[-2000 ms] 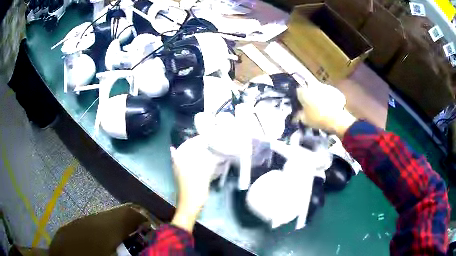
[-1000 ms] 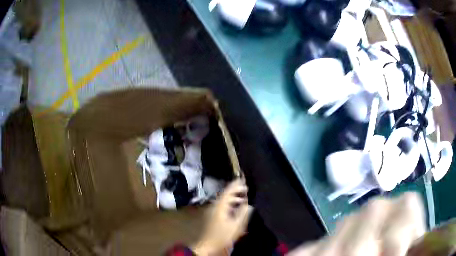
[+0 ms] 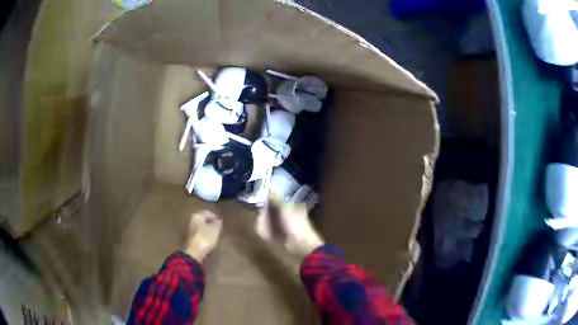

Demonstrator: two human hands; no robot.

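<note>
A deep open brown carton (image 3: 380,159) with a ragged rim fills the middle of the view. Several white and black security cameras (image 3: 218,181) with flat white antennas lie at its bottom. My left hand (image 3: 204,232) is inside the carton, just below the cameras; its fingers are curled and blurred, and I see nothing in it. My right hand (image 3: 285,223) is also inside, at the lower edge of the pile beside a white camera part. It is blurred, and I cannot tell if it touches or grips anything.
The green bench (image 3: 512,159) curves along the right side with more white and black cameras (image 3: 563,190) on it. A yellowish-brown carton panel (image 3: 57,108) stands at the left. A dark gap with a pale, unclear thing lies between carton and bench.
The view has turned from the bench to over the carton. Both my hands, earlier among the bench cameras, are now down inside the carton.
</note>
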